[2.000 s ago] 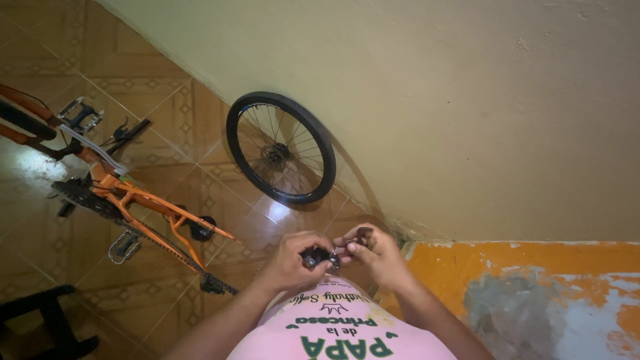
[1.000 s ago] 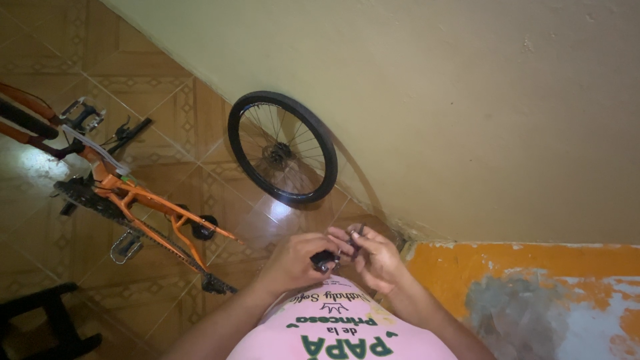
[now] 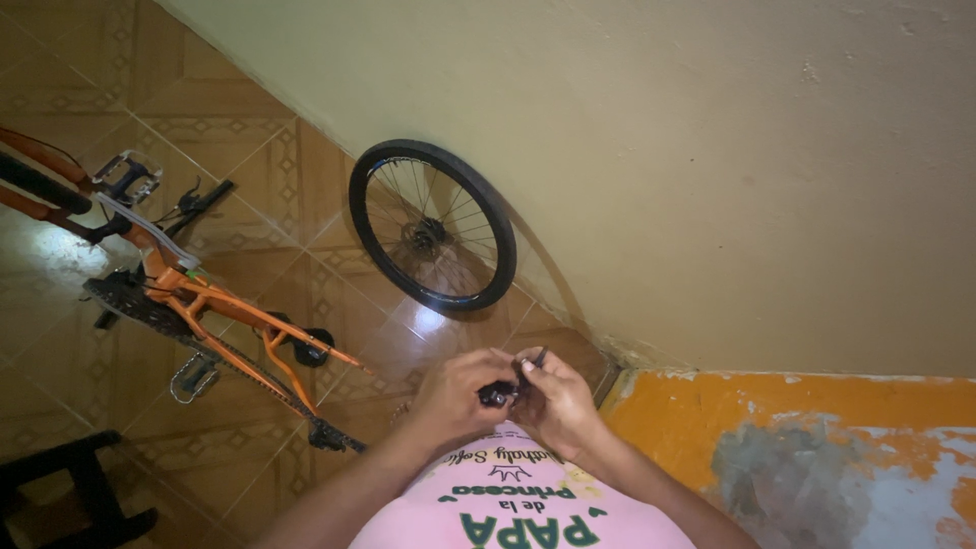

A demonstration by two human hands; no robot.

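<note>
In front of my pink printed shirt (image 3: 526,496), both hands meet. My left hand (image 3: 465,393) has its fingers closed around a small black and metal part (image 3: 497,393); fingers hide most of it, so its exact kind cannot be told. My right hand (image 3: 560,396) touches the same part from the other side and pinches a thin dark piece (image 3: 540,356) that sticks up between thumb and forefinger. Whether the thin piece is a tool or belongs to the part is unclear.
A bicycle wheel (image 3: 505,255) with a black tyre leans against the beige wall (image 3: 686,191). An orange bicycle frame (image 3: 229,305) with pedals and chain lies on the tiled floor (image 3: 252,168) at left. A black stand-like object (image 3: 95,488) is at lower left; an orange, peeling surface (image 3: 663,412) at right.
The fingers of my right hand have shifted on the part, and a thin dark piece now sticks up from them. My left hand keeps its hold.
</note>
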